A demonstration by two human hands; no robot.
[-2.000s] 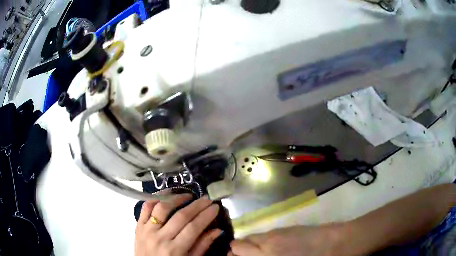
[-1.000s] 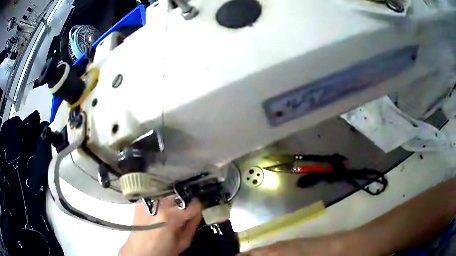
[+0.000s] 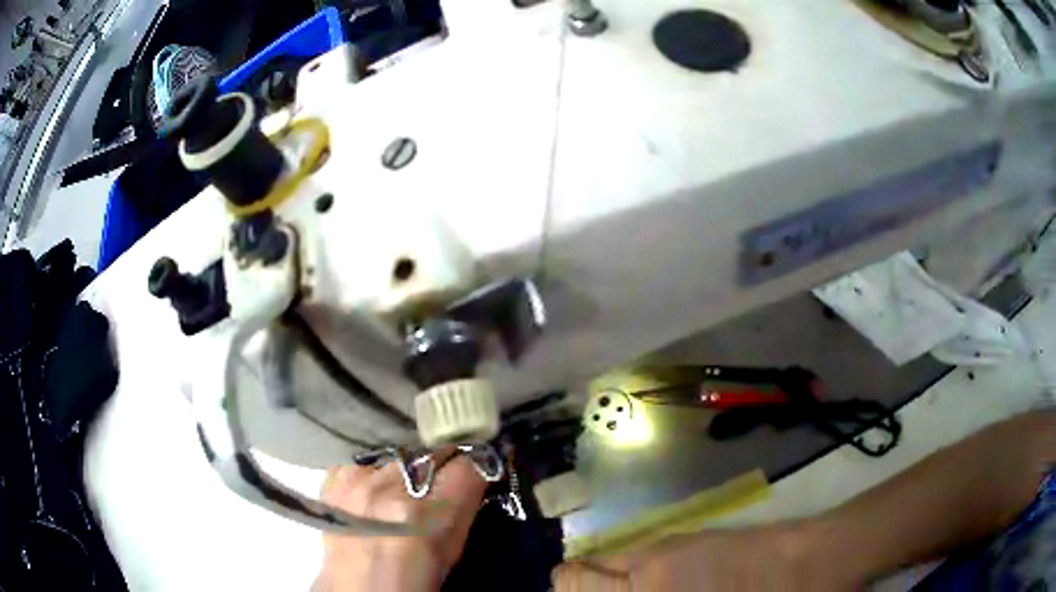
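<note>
A black bag panel [image 3: 505, 557] lies below the presser foot area of the white sewing machine head [image 3: 649, 150], partly cut off by the bottom edge. A short silvery zip [image 3: 511, 497] shows on it. My left hand [image 3: 400, 520] is under the machine's left end, behind the wire guides; its fingertips are hidden beside the dark presser foot parts [image 3: 542, 445]. My right hand [image 3: 631, 571] is low in the picture, partly cut off, with curled fingers at the panel's right edge. The needle itself cannot be made out.
Snips with red and black handles [image 3: 741, 397] lie on the grey bed, right of the lit round plate [image 3: 609, 412]. A yellow strip [image 3: 683, 515] is beside my right hand. A white cloth scrap [image 3: 903, 310] lies against the machine. Black pieces [image 3: 58, 405] are heaped at left, a blue bin [image 3: 284, 52] behind.
My left hand has moved from lying over the panel, ring showing, to under the machine head behind the guides. My right hand stays low at the panel's edge. The camera view has shifted.
</note>
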